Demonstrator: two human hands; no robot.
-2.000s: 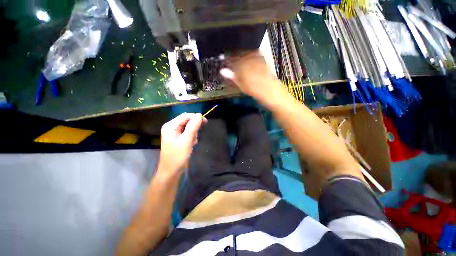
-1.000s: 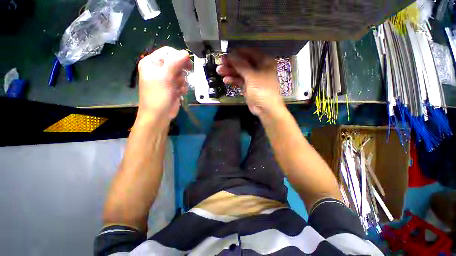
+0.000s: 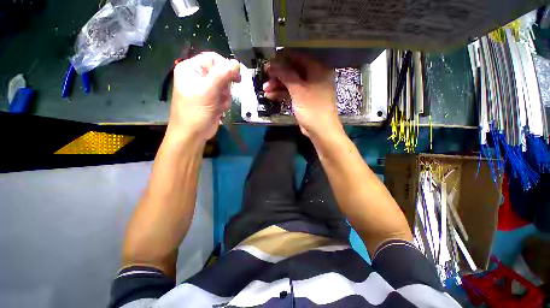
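The grey terminal crimping machine [image 3: 386, 24] stands over a pale base tray [image 3: 377, 96] with a heap of tiny shiny crimp terminals [image 3: 348, 90]. My left hand [image 3: 202, 90] is at the left side of the black crimping head [image 3: 262, 90], fingers curled together; what it pinches is too small and blurred to name. My right hand [image 3: 304, 87] is at the right side of the head, fingertips close to it, partly in the machine's shadow. Whether it holds a terminal or lead cannot be seen.
Strips with yellow lead wires [image 3: 405, 133] and strips with blue lead wires [image 3: 515, 157] hang over the bench edge at right. A cardboard box [image 3: 482, 204] of white strips is below. A plastic bag [image 3: 108, 36], blue handles [image 3: 68, 80] and dark-jawed pliers [image 3: 164, 84] lie left.
My left hand has risen from over my lap to the crimping head, its yellow wire no longer clearly visible. My right hand has moved from the terminals toward the head. The view has shifted.
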